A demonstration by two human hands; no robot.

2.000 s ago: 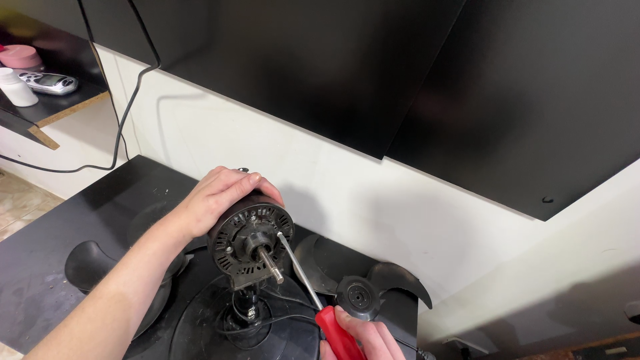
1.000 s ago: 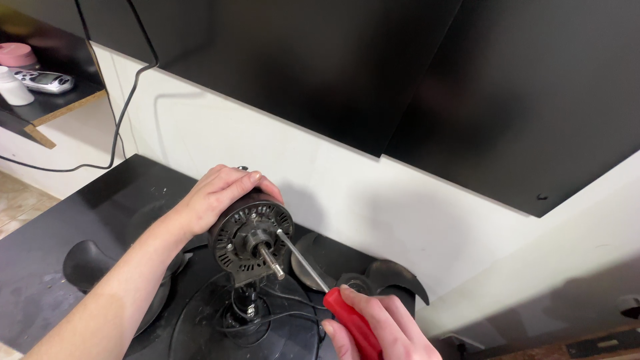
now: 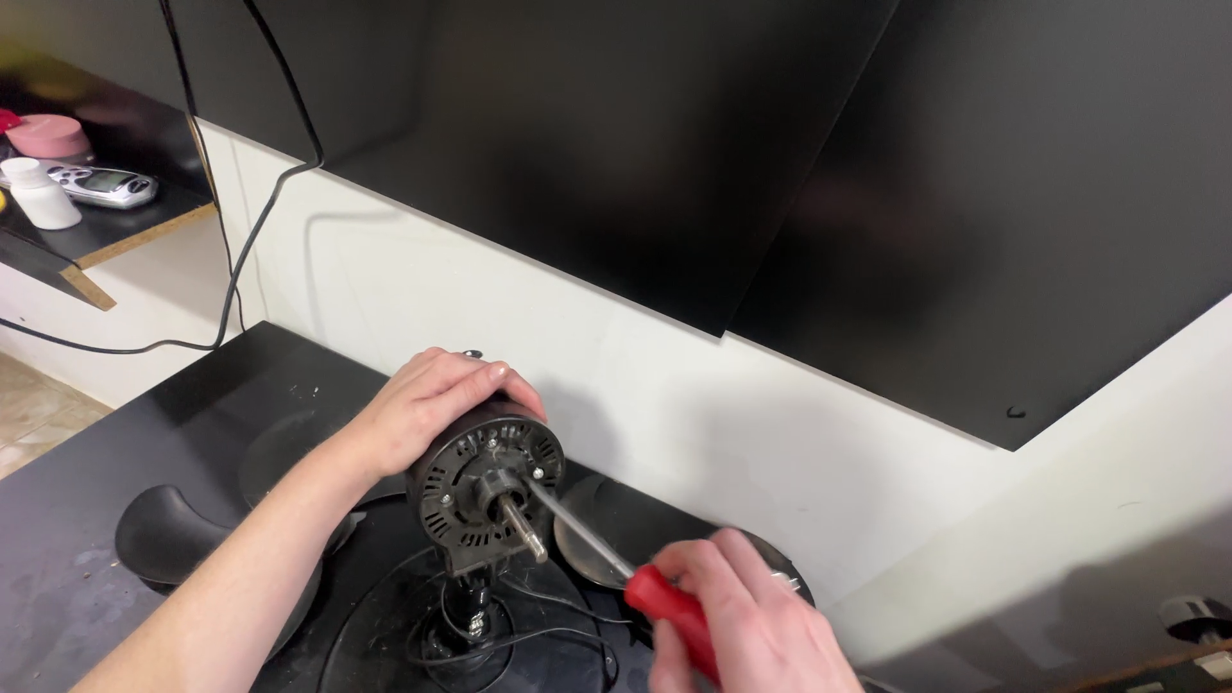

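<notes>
My left hand (image 3: 423,409) grips the top of a black fan motor housing (image 3: 491,491), whose slotted front face and metal shaft (image 3: 523,529) point toward me. The motor sits on a fan stand neck (image 3: 472,611) with a round black base. My right hand (image 3: 741,616) holds a screwdriver by its red handle (image 3: 674,611). Its metal blade runs up and left to the motor face, the tip at or close to a screw (image 3: 537,473) right of the shaft. Other screws show at the top and left of the face.
A black fan blade assembly (image 3: 164,534) lies left on the black tabletop (image 3: 260,375), partly behind my left forearm. Thin cords loop around the stand. A dark round part lies behind the right hand. Black panels (image 3: 626,144) hang above; a shelf (image 3: 144,236) holds a white bottle (image 3: 43,197).
The right hand has shifted its hold on the screwdriver handle, and now covers more of the fan parts at the right. The left hand stays on the motor.
</notes>
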